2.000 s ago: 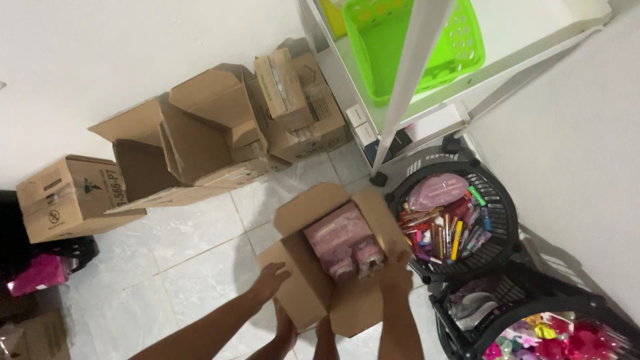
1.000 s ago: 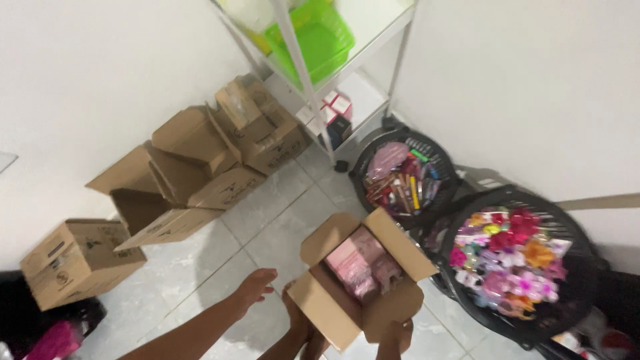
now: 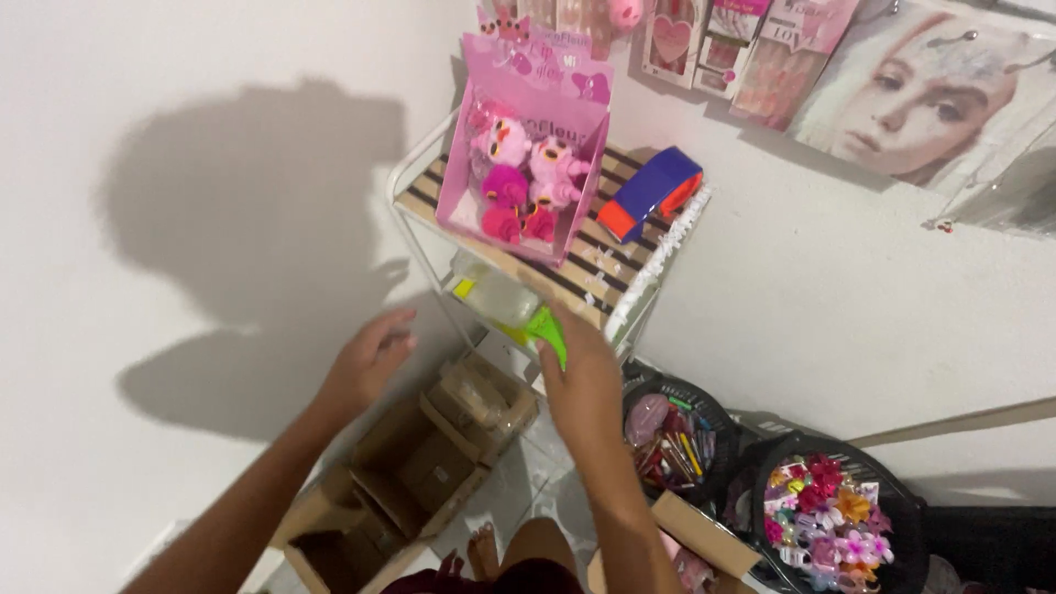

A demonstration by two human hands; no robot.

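My right hand (image 3: pixel 582 355) reaches to the shelf below the slatted top of a white rack, its thumb and fingers on a bright green plastic basket (image 3: pixel 548 334). Beside the basket lies a clear plastic package (image 3: pixel 499 295), partly under the top. My left hand (image 3: pixel 375 355) is empty, fingers apart, left of the rack. On the slatted top (image 3: pixel 606 285) stand a pink display box (image 3: pixel 458 186) of pink plush-like trinkets (image 3: pixel 505 140) and a blue and orange tape roll (image 3: pixel 656 191). The fingertips of my right hand are partly hidden.
Open cardboard boxes (image 3: pixel 417 462) line the wall at lower left. Black baskets hold pens and makeup sticks (image 3: pixel 681 445) and flower-shaped hair clips (image 3: pixel 825 520) at lower right. Near my legs is another open carton (image 3: pixel 701 532) with pink packs. Packaged goods (image 3: pixel 792 62) hang on the wall.
Both hands have left the open carton with pink packs and are up by the rack; my right hand has come to the green basket. The view has shifted up to the rack's top.
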